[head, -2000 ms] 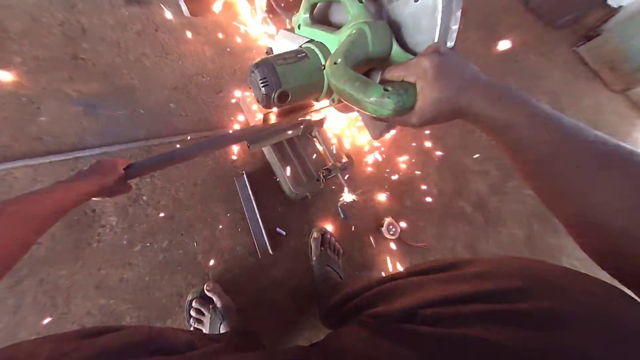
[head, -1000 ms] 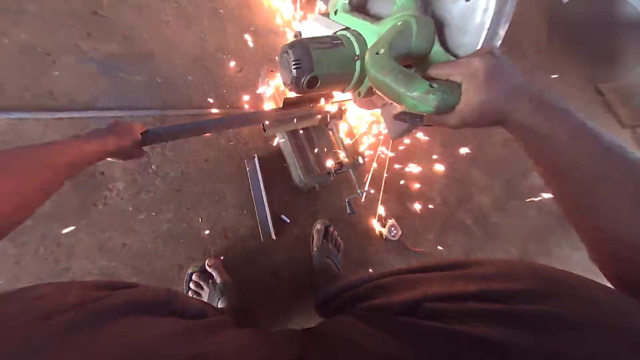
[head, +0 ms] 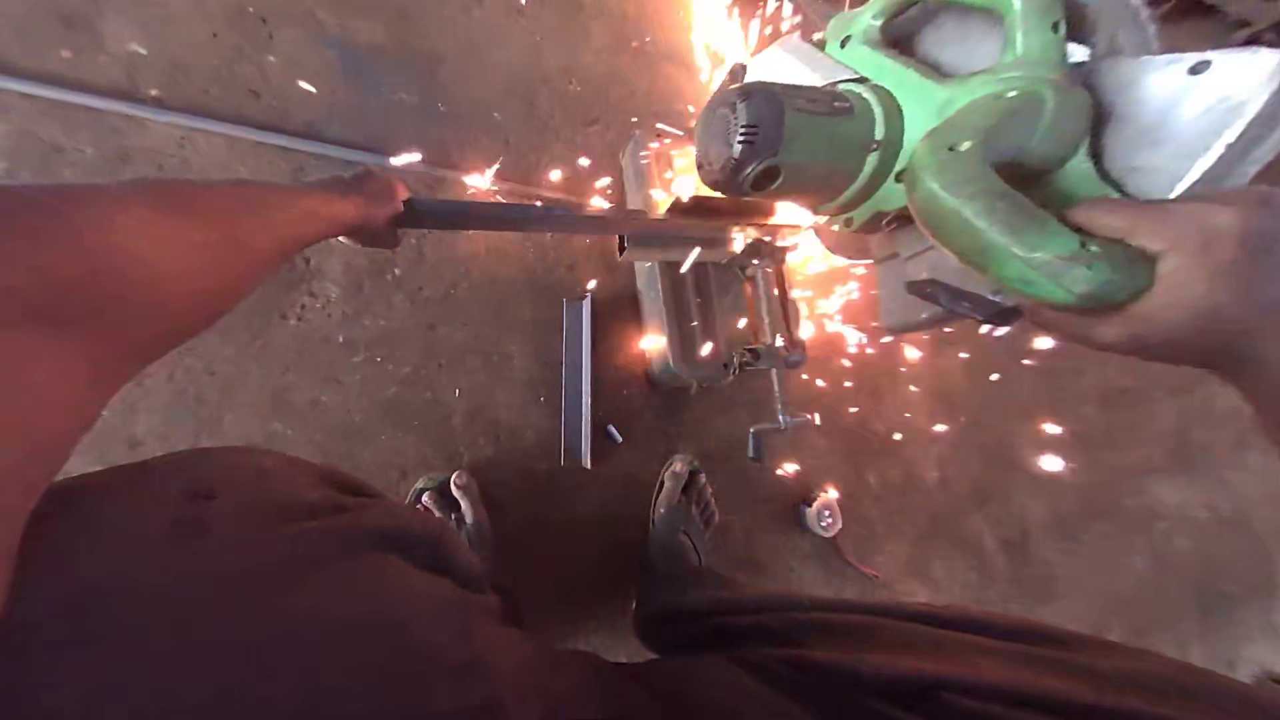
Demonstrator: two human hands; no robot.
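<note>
My right hand (head: 1150, 270) is closed around the D-shaped handle of a green metal chop saw (head: 1020, 190), at the upper right. The saw's motor (head: 790, 140) points left, and its metal blade guard (head: 1180, 110) is behind the handle. Bright sparks fly on both sides of the saw. My left hand (head: 372, 208) grips one end of a dark metal bar (head: 510, 216), which runs level to the right into the cutting area. The bar's far end and the cutting edge are hidden by the motor and glare. Below the motor is the saw's metal base (head: 700, 320).
A short metal angle piece (head: 577, 380) lies on the floor left of the base, near a small pale stub (head: 614, 433). A crank handle (head: 775, 430) sticks out from the vise. A round socket (head: 823, 515) with wire lies near my right foot (head: 685, 505). A long rod (head: 200, 122) crosses the upper left.
Both hands keep their hold while sparks continue. The bar, slanted two seconds ago, now lies nearly level in view. The view has shifted and turned somewhat.
</note>
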